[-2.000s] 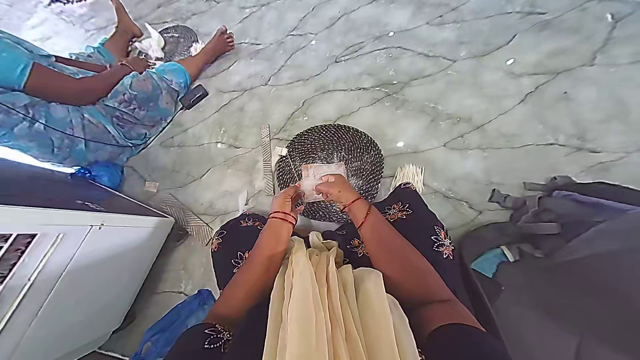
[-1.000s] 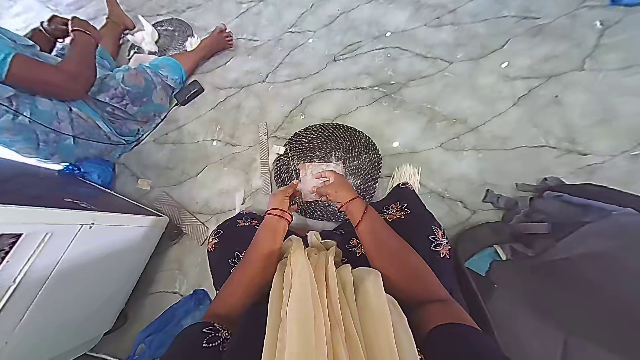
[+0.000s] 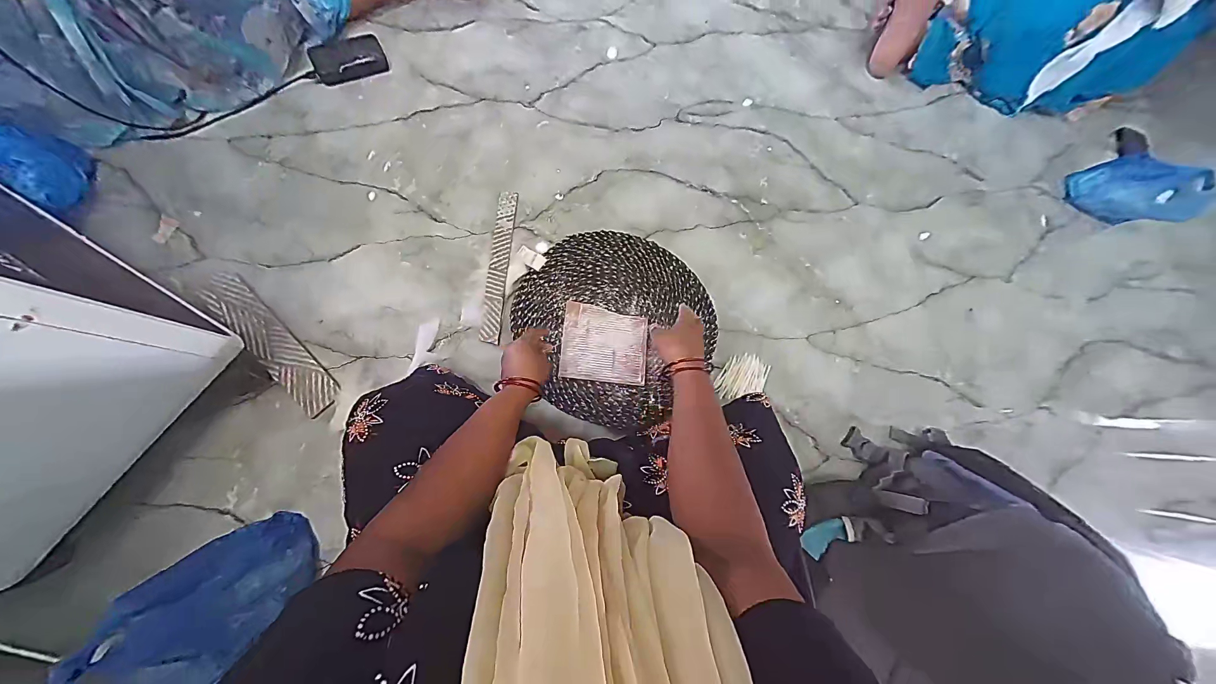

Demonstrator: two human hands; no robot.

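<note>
A flat square piece with fine parallel ridges [image 3: 604,344], pinkish brown, lies on a round woven black-and-silver stool or basket top [image 3: 613,266] between my knees. Just off the square's left edge is my left hand [image 3: 527,355], fingers curled at the rim of the round piece. My right hand [image 3: 680,334] is curled close to the square's right edge, over the woven surface. Whether either hand grips anything is too small to tell. A bundle of thin pale sticks [image 3: 743,376] lies by my right knee. A patterned strip [image 3: 499,268] lies left of the round piece.
Another patterned strip [image 3: 271,342] lies beside a white cabinet [image 3: 95,380] at left. Blue plastic bags [image 3: 204,598] and a dark grey bag [image 3: 978,570] are on the marble-patterned floor. Parts of two other people show at the upper corners, one with a black device [image 3: 349,60] on a cable.
My hands, together over the square piece before, have moved apart to its two sides, and the square lies uncovered. The view has shifted to the right, bringing another person into the upper right corner.
</note>
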